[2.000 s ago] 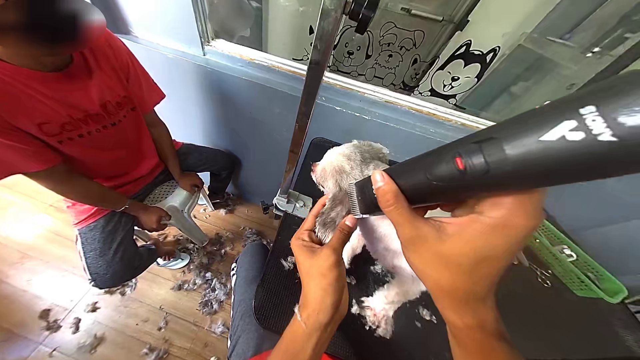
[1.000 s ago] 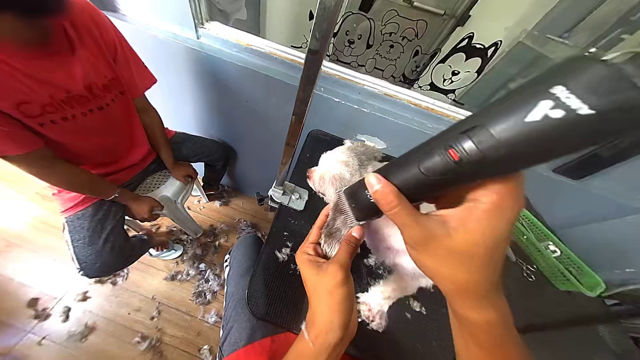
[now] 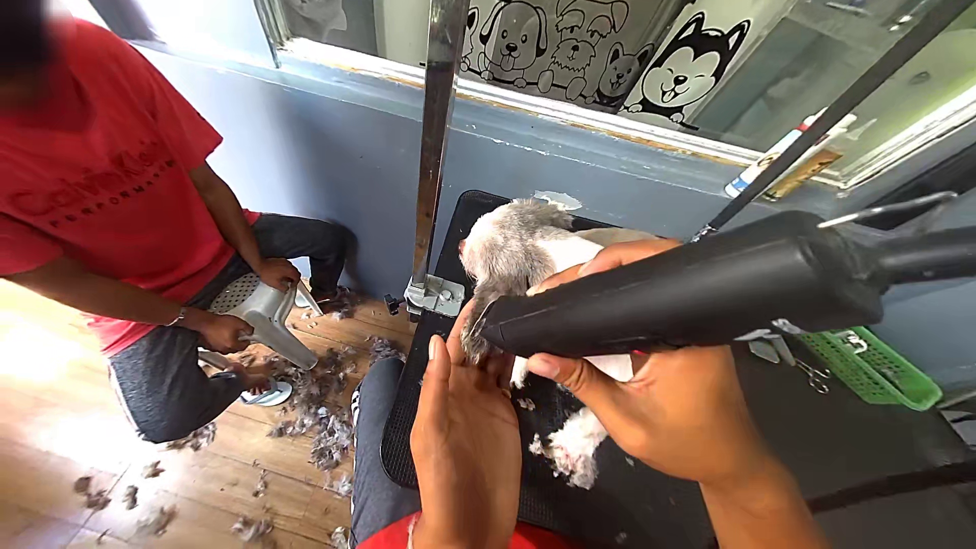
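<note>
A small white and grey dog (image 3: pixel 511 236) lies or sits on the black grooming table (image 3: pixel 404 435), its head toward the back left. My right hand (image 3: pixel 671 404) grips a black electric hair clipper (image 3: pixel 686 290); its blade end meets the grey fur of the ear (image 3: pixel 488 305). Beneath that ear my left hand (image 3: pixel 469 427) is spread, palm up, with the fur resting against its fingers. Whether those fingers pinch any fur is hidden. A shaved white paw with a fluffy end lies lower on the table.
A metal post (image 3: pixel 436 152) is clamped (image 3: pixel 438 296) to the table edge. At right are a green plastic basket (image 3: pixel 877 370) and scissors (image 3: pixel 814 375). A person in a red shirt (image 3: pixel 114 175) sits at left holding a light plastic stool (image 3: pixel 263 309). Fur clumps (image 3: pixel 332 435) litter the floor.
The clipper has turned over in my right hand, its switch no longer showing. My left hand has gone from fingers holding the ear fur to an opened palm beneath it.
</note>
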